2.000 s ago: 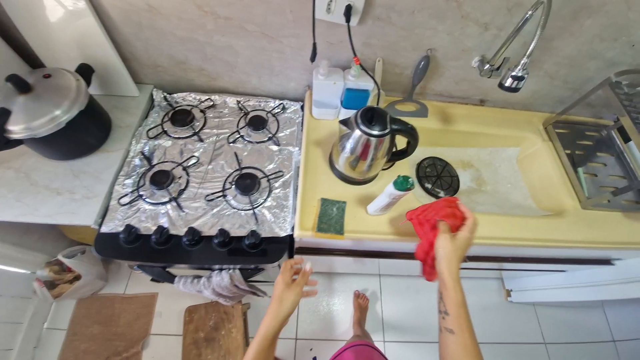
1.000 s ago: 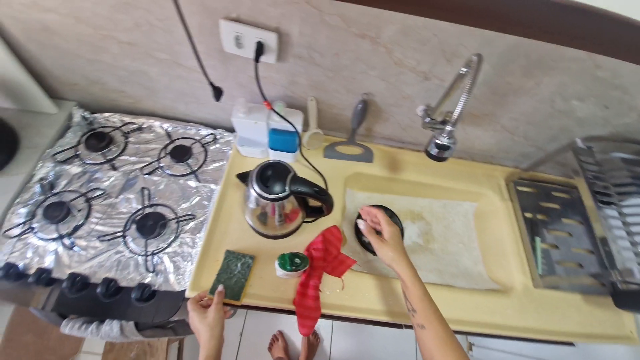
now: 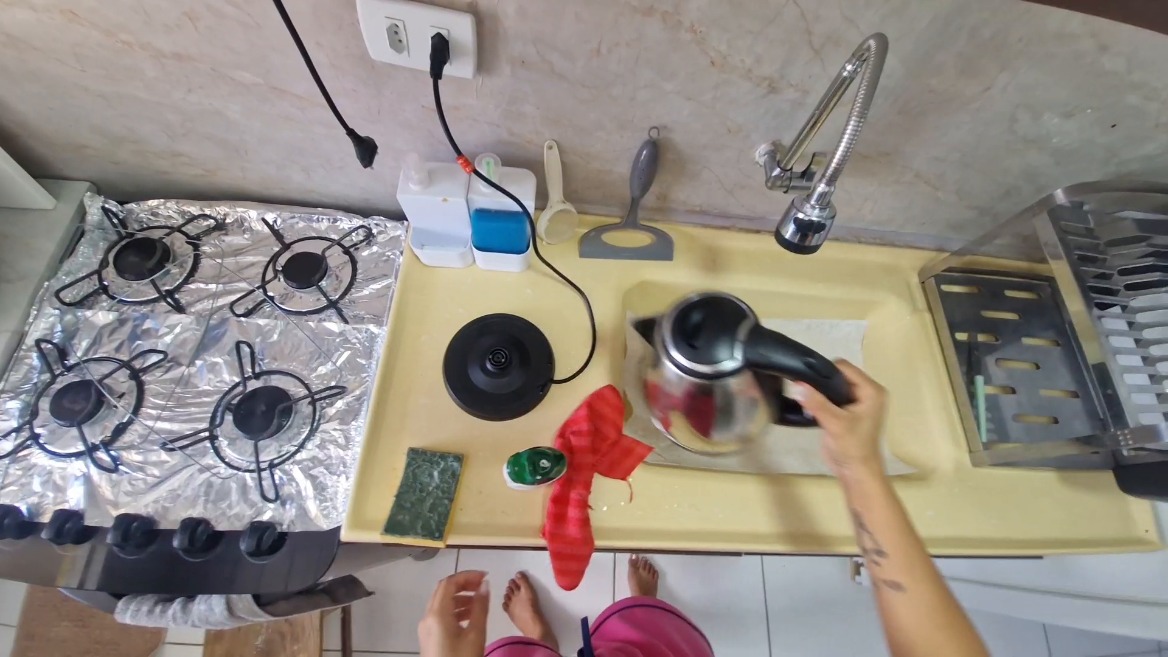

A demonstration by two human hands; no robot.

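Observation:
My right hand (image 3: 853, 415) grips the black handle of an electric kettle (image 3: 707, 374) with a shiny body, held over the sink basin (image 3: 876, 392). The kettle's round black base (image 3: 498, 367) sits on the yellow counter, its cord running to the wall outlet. Below the counter's front edge hangs my left hand (image 3: 454, 613), empty, with its fingers loosely curled. Nearest to it are a green and yellow sponge (image 3: 424, 495), a bottle with a green cap (image 3: 535, 466) standing upright, and a red cloth (image 3: 584, 484) draped partly over the counter edge.
A foil-covered stove (image 3: 201, 365) adjoins the counter at left. Along the wall stand soap dispensers (image 3: 500, 228), a white scoop (image 3: 555, 205) and a grey utensil (image 3: 630, 239). A flexible faucet (image 3: 807, 219) overhangs the sink. At right is a metal dish rack (image 3: 1013, 365).
My right hand has taken the kettle off its base and moved it right, over the sink. My left hand has left the sponge. The red cloth, held two seconds ago, lies on the counter.

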